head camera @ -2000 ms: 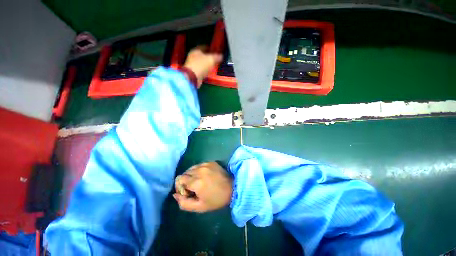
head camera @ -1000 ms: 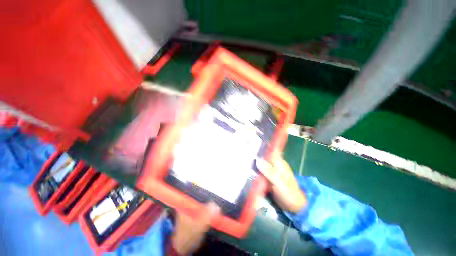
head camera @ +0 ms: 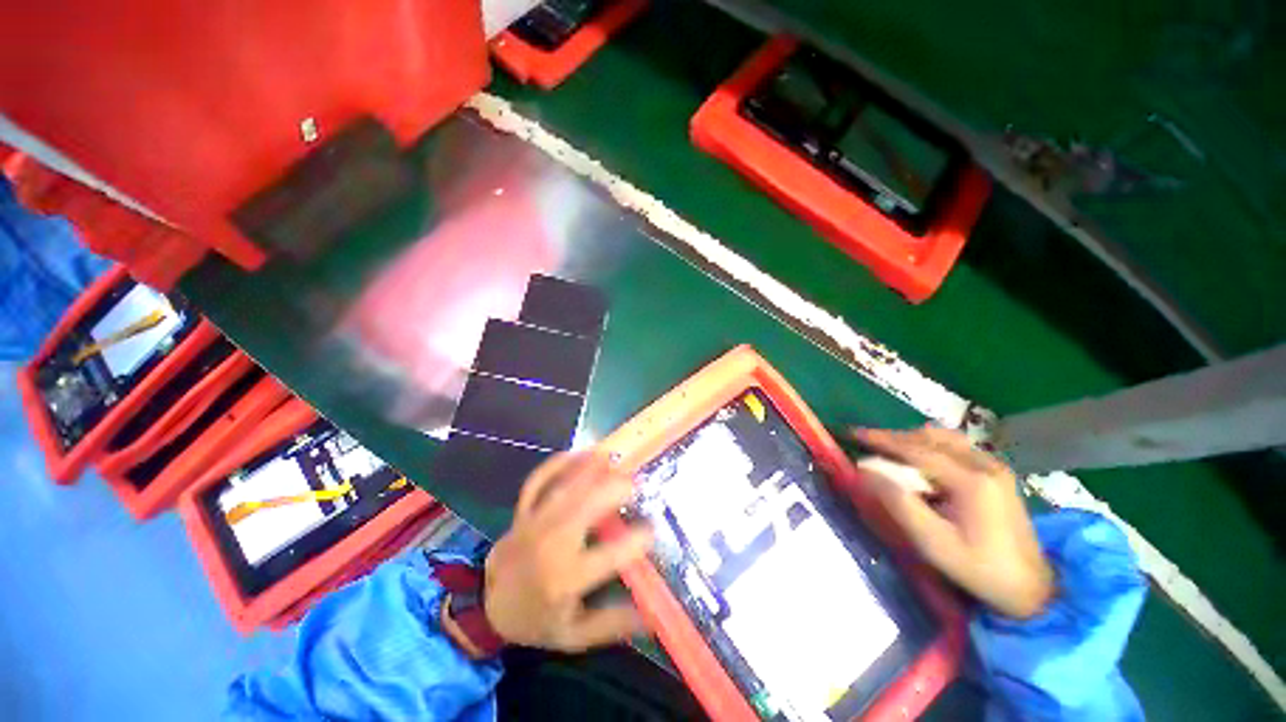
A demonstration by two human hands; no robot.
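A red tray (head camera: 790,409) holds an open tablet (head camera: 811,621) with a large white battery area, a dark frame and small board parts. It lies tilted in front of me, its lower end cut off by the picture's edge. My left hand (head camera: 564,557), slightly blurred, grips the tray's left edge. My right hand (head camera: 966,515) is curled at the upper right edge, with a slim pale tool (head camera: 898,475) between its fingers; its tip is unclear. Several black adhesive sheets (head camera: 529,381) lie in a row on the bench, left of the tray.
Red trays with open tablets (head camera: 289,515) are stacked at the left. Another trayed tablet (head camera: 860,148) lies on the green lane beyond the chipped white edge (head camera: 705,254). A grey post (head camera: 1156,416) stands at the right. A red bin (head camera: 240,85) and dark block (head camera: 325,191) are upper left.
The tray, first on the lane and then raised in both hands, is now lower and farther right. The view has turned left, showing the black sheets. My right hand has shifted to the tray's upper right edge.
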